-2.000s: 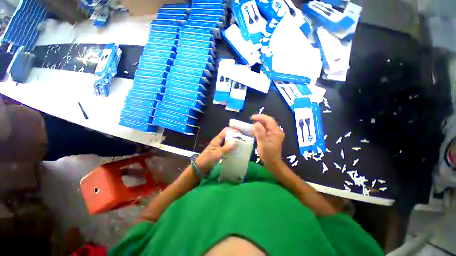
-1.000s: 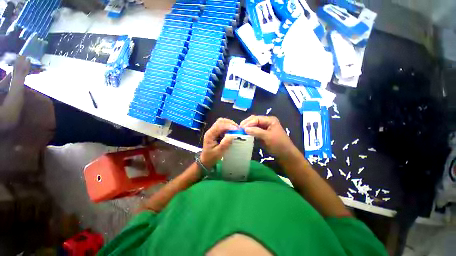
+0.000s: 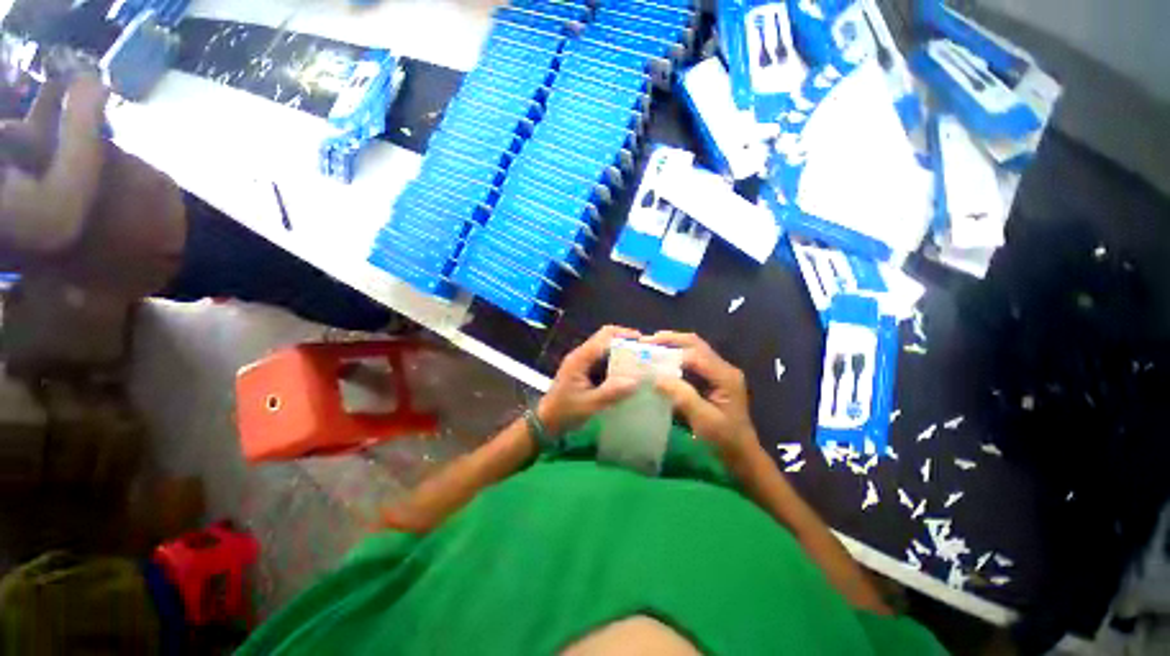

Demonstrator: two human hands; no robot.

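A slim white retail box (image 3: 635, 429) stands upright in front of my green shirt, its printed white face towards me. My left hand (image 3: 586, 382) holds its upper left edge. My right hand (image 3: 710, 388) holds its upper right edge. The top end of the box looks closed, with a small blue mark near it. The fingertips behind the box are hidden.
Two tight rows of blue-edged boxes (image 3: 539, 180) stand ahead on the left. Loose cartons (image 3: 853, 365) lie ahead and right, with white scraps (image 3: 943, 545) nearby. A dark cable pile (image 3: 1091, 385) is far right. An orange stool (image 3: 289, 400) and another person's arm (image 3: 64, 160) are left.
The blue flap seen at the box's top is now folded down, and both hands have moved to its upper sides. The view has shifted, so the bench appears turned. The neighbour's arm shows more.
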